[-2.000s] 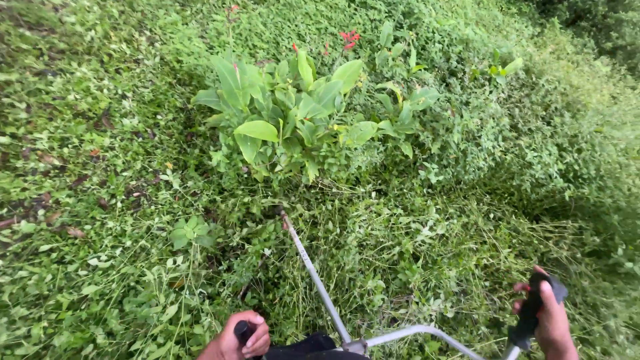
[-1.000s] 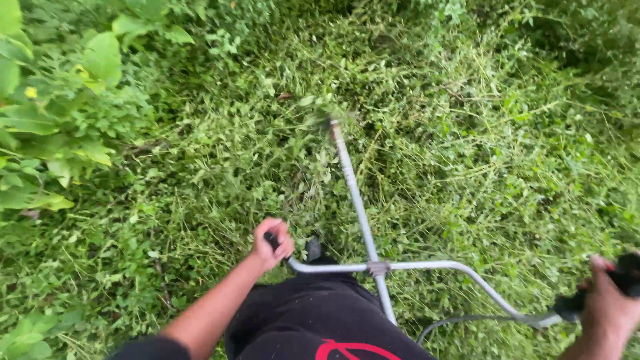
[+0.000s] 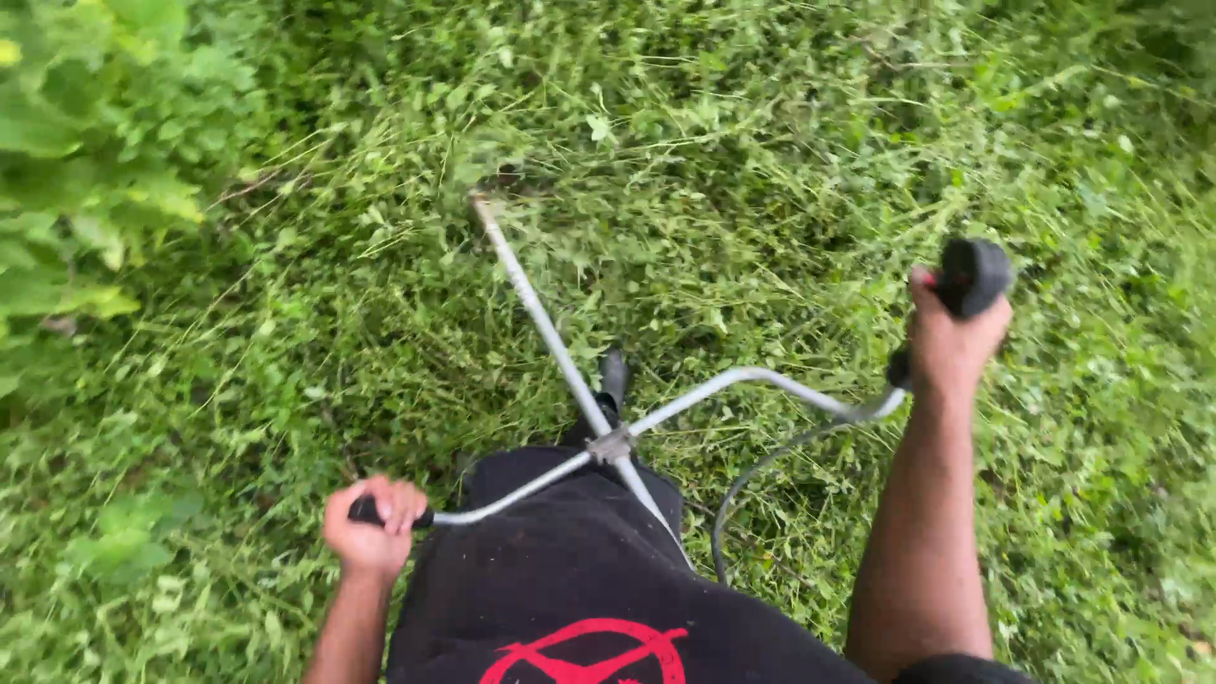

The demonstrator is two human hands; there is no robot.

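Observation:
A brush cutter's metal shaft [image 3: 537, 309] runs from my waist up and to the left, its far end low among the weeds. The cutting head is blurred and mostly hidden by greenery. A bent metal handlebar [image 3: 736, 380] crosses the shaft at a clamp [image 3: 610, 446]. My left hand [image 3: 373, 522] is closed around the black grip at the handlebar's left end. On the right, my right hand [image 3: 955, 332] holds the black control grip [image 3: 971, 275], which partly hides the fingers. A dark cable [image 3: 727, 508] curves down from the right side of the bar.
Low weeds and tangled cut stems [image 3: 684, 190] cover the ground around the shaft. Broad-leaved plants [image 3: 76, 171] stand at the upper left. A dark boot [image 3: 615, 375] shows just beyond the handlebar clamp, close to the shaft.
The shaft's far end has swung left since one second ago, and the handlebar has tilted, its right side now farther forward. Both hands stay on their grips. The view has moved off the red-flowered plants.

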